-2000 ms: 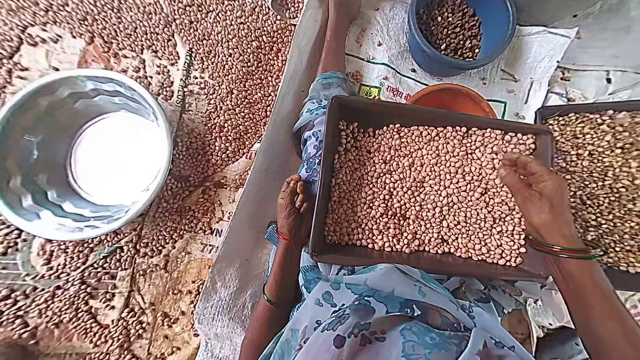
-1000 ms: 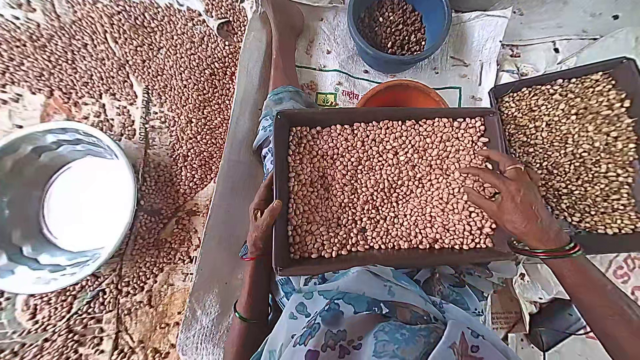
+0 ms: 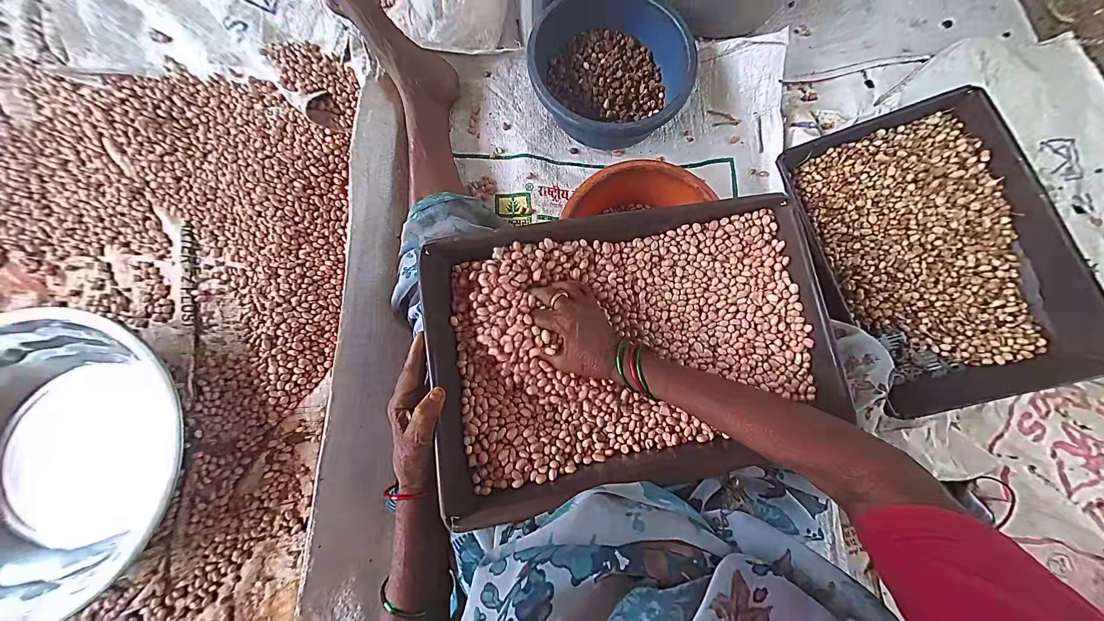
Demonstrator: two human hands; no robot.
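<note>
A dark rectangular tray (image 3: 621, 479) rests on my lap, filled with a layer of pinkish shelled nuts or beans (image 3: 707, 293) that look like peanuts. My left hand (image 3: 416, 423) grips the tray's left wall, thumb at the rim and the other fingers largely hidden. Bangles circle both wrists. My right hand (image 3: 576, 332) is pushed into the kernels in the left half of the tray, fingers bent and partly buried, with kernels heaped around them. Whether it grasps any is not visible.
At the right lies a second dark tray (image 3: 1069, 285) of yellowish-brown kernels. Beyond my tray stand an orange bowl (image 3: 638, 183) and a blue bowl (image 3: 611, 134) holding darker pieces. A shiny metal basin (image 3: 164, 414) stands left, among spread kernels (image 3: 293, 216). My leg extends forward.
My right hand has moved from the tray's right side to its left half and into the kernels. My left hand, apart from the rim two seconds ago, now holds the tray's left side.
</note>
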